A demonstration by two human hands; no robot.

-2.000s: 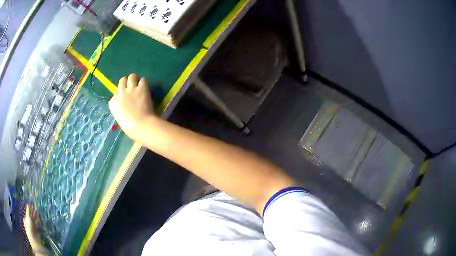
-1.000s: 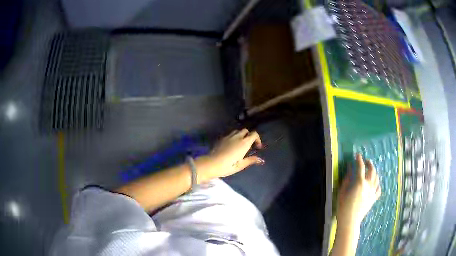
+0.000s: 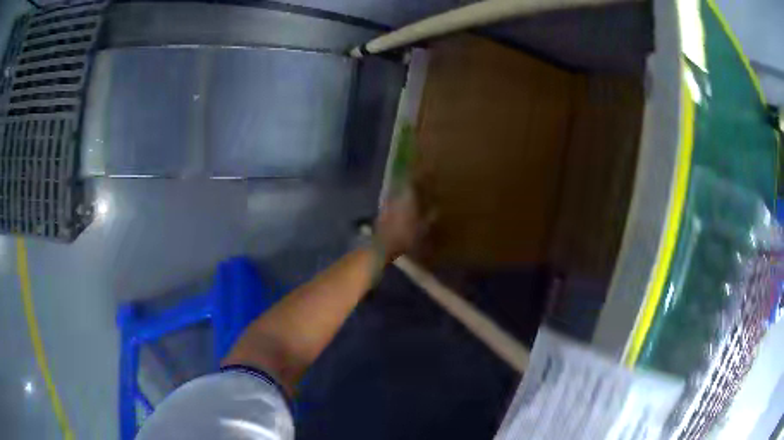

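Note:
My left hand (image 3: 402, 225) is blurred and reaches in from the lower left to the rack under the bench. It is at the near edge of the tan-brown cardboard (image 3: 499, 155), beside the white panel (image 3: 414, 90) with a green label (image 3: 404, 153). The blur hides its fingers, and I cannot tell whether it grips anything. The cardboard stands upright under the bench. My right hand is out of the picture.
Cream pipes run above (image 3: 490, 15) and below (image 3: 464, 311) the cardboard. A blue plastic stool (image 3: 219, 301) stands left of my arm. A grey slotted grate (image 3: 39, 120) is at far left. A printed paper (image 3: 580, 391) hangs by the green-matted bench (image 3: 731, 163); a reddish parts tray (image 3: 731, 378) lies there.
The view has turned left and down to the rack. My left hand has moved from above my lap to the cardboard's edge. My right hand has left the picture.

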